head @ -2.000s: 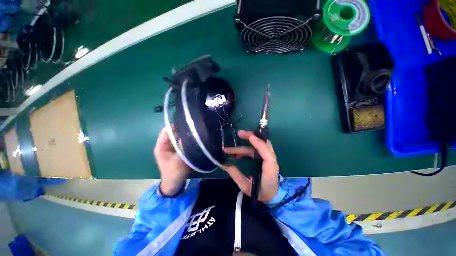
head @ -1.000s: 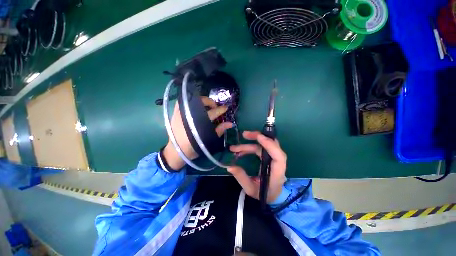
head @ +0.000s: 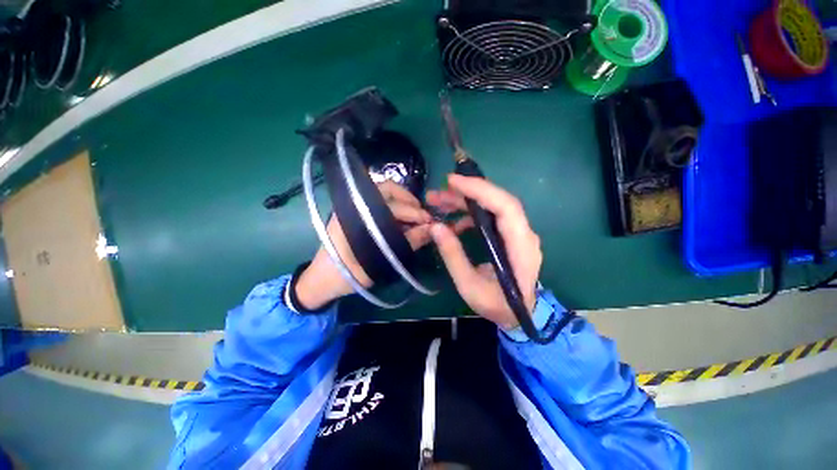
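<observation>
The black headset [head: 353,216] is held over the green bench, its pale double hoops and wide inner strap towards me. A shiny black earcup [head: 396,163] lies beyond the strap. A thin black stick pokes out on the left. My left hand [head: 367,239] reaches through the headband, its fingertips at thin dark leads below the earcup. My right hand [head: 491,243] holds the soldering iron [head: 491,234], tip pointing up and away from the earcup. Its thumb and finger meet my left fingertips at the leads, which the fingers mostly hide.
A black fan [head: 505,50] and solder wire spool [head: 624,37] stand at the back. The iron stand [head: 642,138] with its sponge [head: 654,209] is right, beside a blue tray [head: 707,248] holding a red tape roll [head: 787,39]. A tan board [head: 60,243] lies left.
My left hand has come from the headset's outer side through the headband to the leads. My right hand has moved up to meet it, and the iron now tilts up to the left.
</observation>
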